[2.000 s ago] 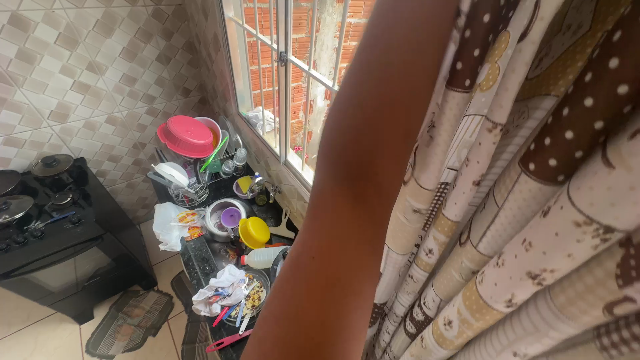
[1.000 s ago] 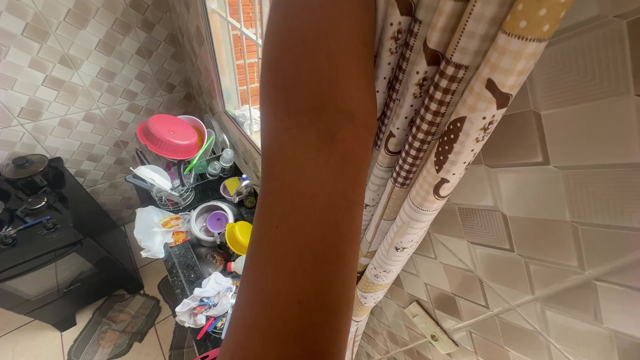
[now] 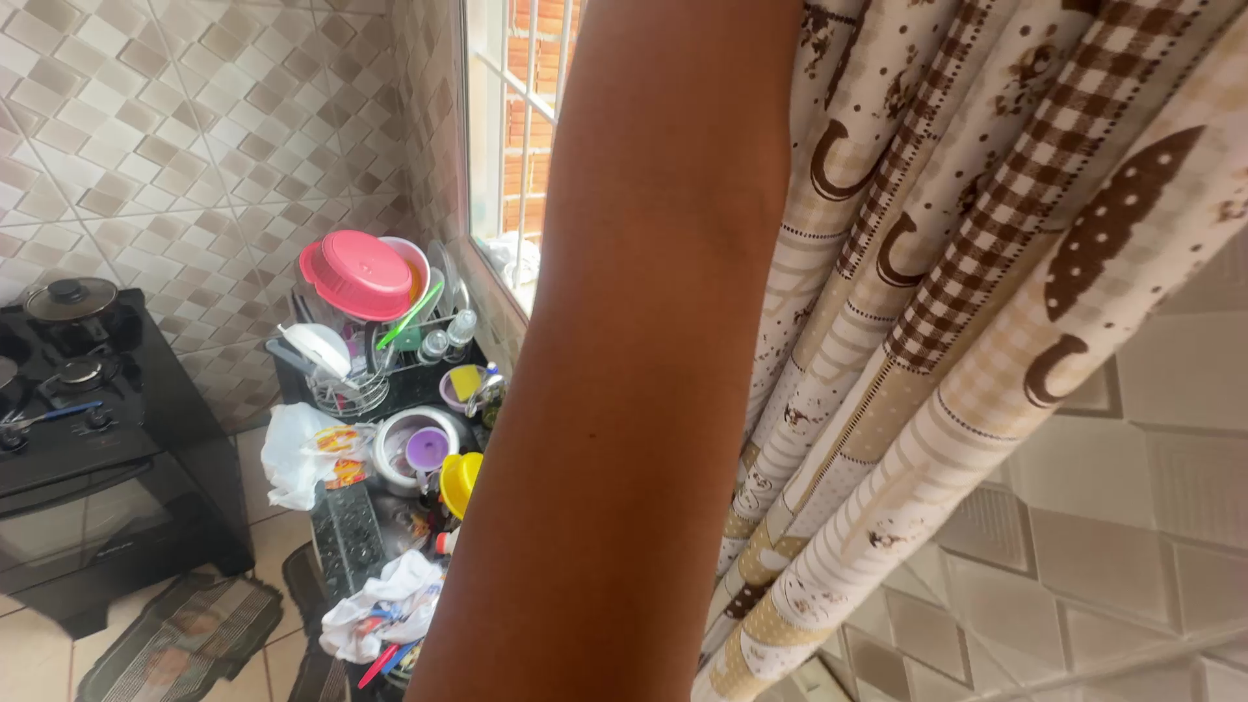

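Note:
A bare arm reaches up through the middle of the head view, and its hand is beyond the top edge. Neither my left hand nor my right hand is visible, so what they hold cannot be told. Right beside the arm hangs a patterned curtain (image 3: 936,322) in brown, beige and white, gathered in long folds. The arm covers part of the barred window (image 3: 517,146) and part of the counter.
A black stove (image 3: 97,458) with a lidded pot (image 3: 70,300) stands at left. The dark counter (image 3: 348,531) bears a pink plastic basin (image 3: 359,276), a wire dish rack (image 3: 351,395), a metal pot (image 3: 390,444), a yellow bowl (image 3: 458,485) and plastic bags (image 3: 297,453). Mats (image 3: 185,634) lie on the floor.
The curtain's folds have drawn together, and more tiled wall shows at right than two seconds ago. The arm hides more of the window. The view has shifted somewhat.

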